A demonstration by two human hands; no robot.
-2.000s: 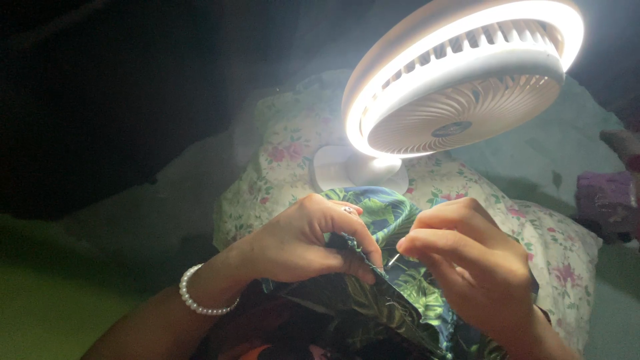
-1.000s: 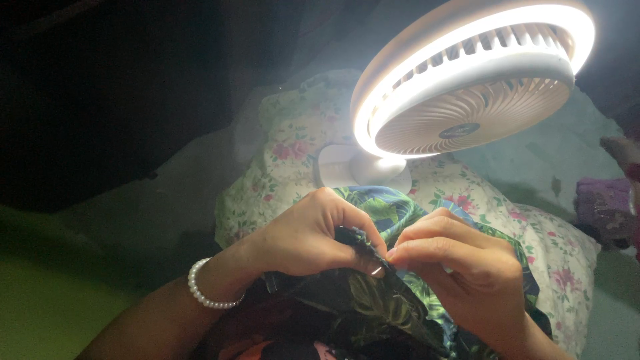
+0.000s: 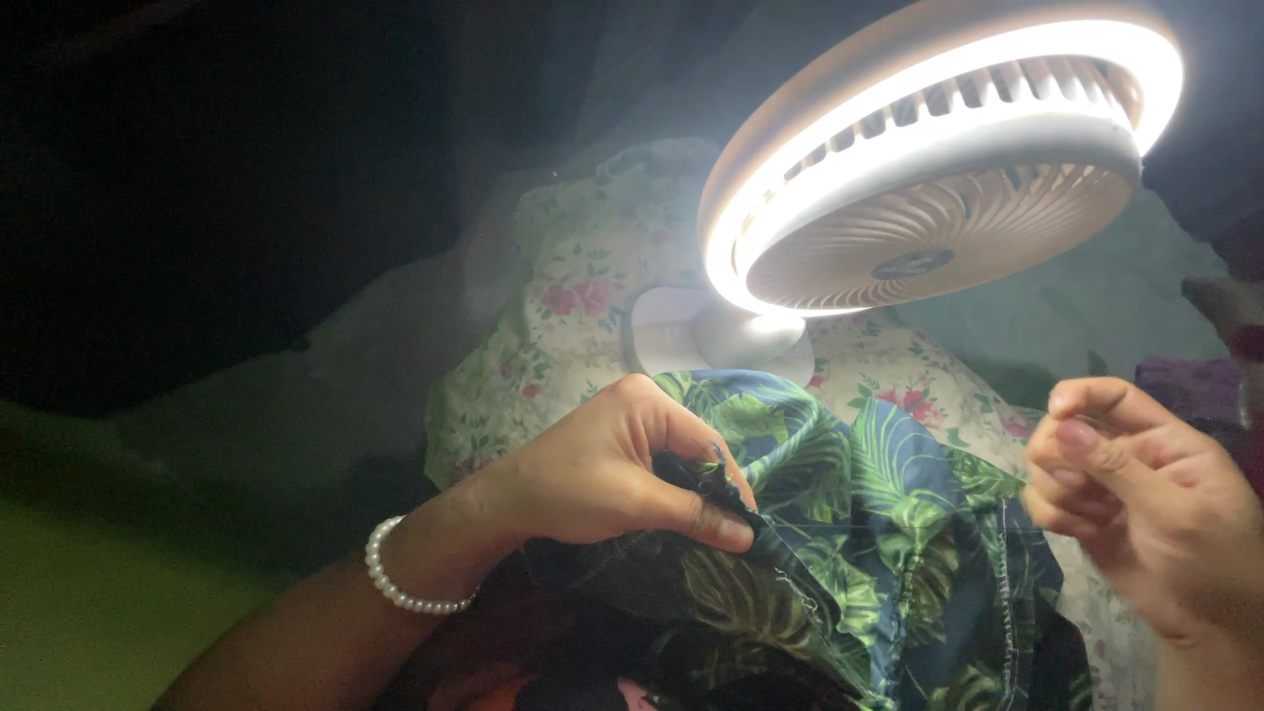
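My left hand, with a white bead bracelet on its wrist, pinches the folded edge of a leaf-print fabric between thumb and fingers. The cloth is dark blue with green leaves, and pale stitching runs along its seams. Off to the right of the fabric, my right hand is raised with thumb and index finger pinched together. Whether a needle or thread is between those fingertips cannot be made out.
A white fan with a lit ring light leans over the work from the upper right, on its white base. Beneath lies a floral cloth. A purple item lies at the right, near what looks like part of a person.
My right hand has moved away from the fabric edge to the right. My left hand keeps its pinch on the cloth. The needle seen near my right fingers two seconds ago is not discernible now.
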